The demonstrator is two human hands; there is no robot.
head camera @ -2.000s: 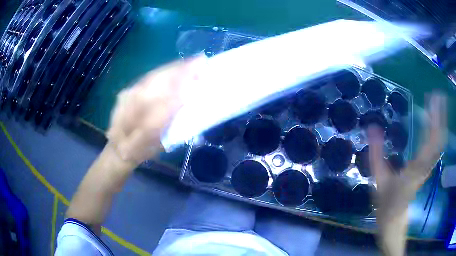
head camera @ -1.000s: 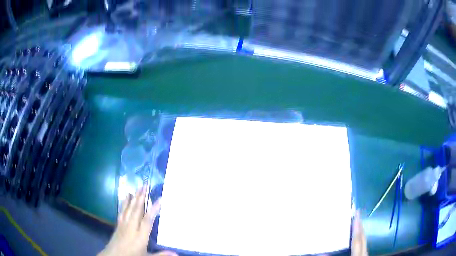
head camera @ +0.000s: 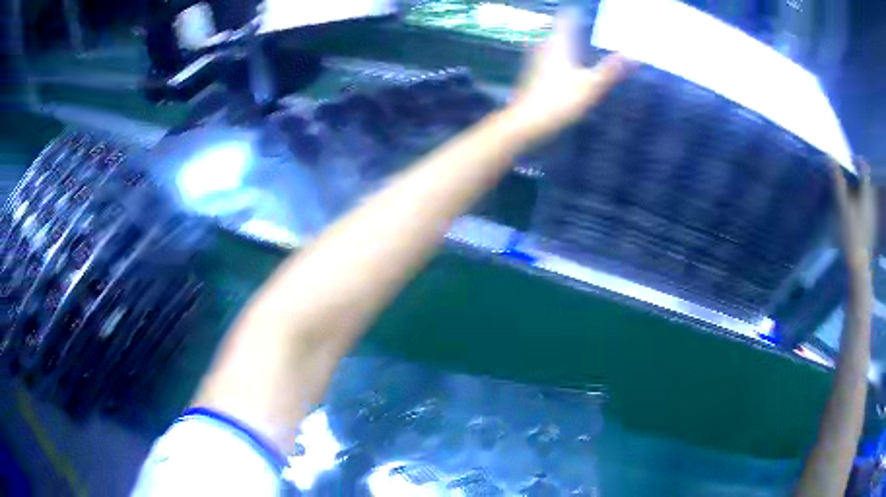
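A white paper sheet is held up at the top right, above a dark stack behind the bench. My left hand is at the sheet's left end, thumb at its lower edge; it is blurred. My right hand is at the sheet's right end near the picture's edge, also blurred. A clear blister tray lies on the green bench at the bottom, cut off by the picture's lower edge. No dark discs can be made out in its pockets.
A tall stack of filled trays stands at the left. A dark stack stands behind a pale rail at the bench's back. A bright glare and dark equipment are at the upper left. The green bench top runs across the middle.
The white sheet and both hands have moved from the bench up and away to the top right. The clear tray that was under the sheet is uncovered. The view has shifted and tilted.
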